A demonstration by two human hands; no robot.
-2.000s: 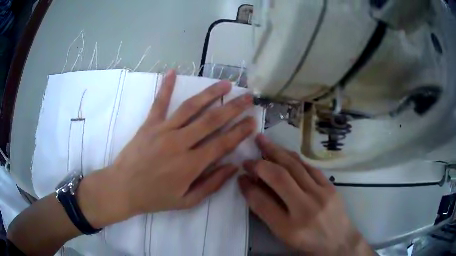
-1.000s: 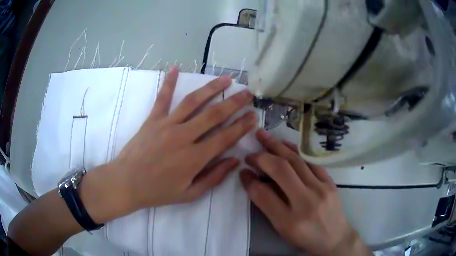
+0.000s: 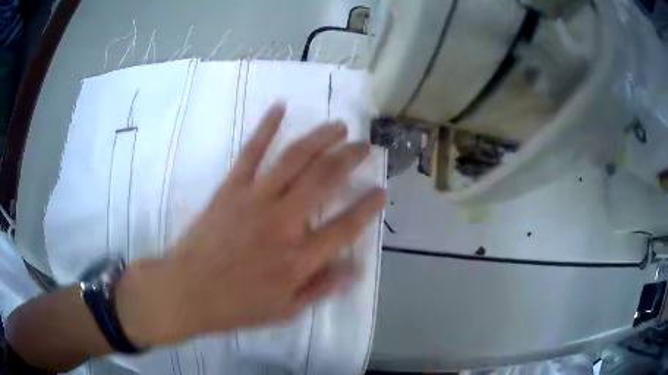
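A white cloth panel with thin dark stitch lines lies flat, its right edge beside the presser foot area. A narrow stitched rectangle shows at its left, and loose pale threads stick out from its far edge. My left hand, blurred, is over the middle of the cloth with fingers apart, holding nothing; a watch is on the wrist. Whether it touches the cloth is hard to tell. My right hand is not in view. The needle cannot be made out.
The cream machine head fills the upper right. The pale machine bed with a dark curved seam line lies below it. A brown table edge runs along the left. A metal fitting and dark part are at the far right.
The cloth has moved away from me, towards the top of the picture. My right hand has left the picture. My left hand is blurred, its fingers spread wider.
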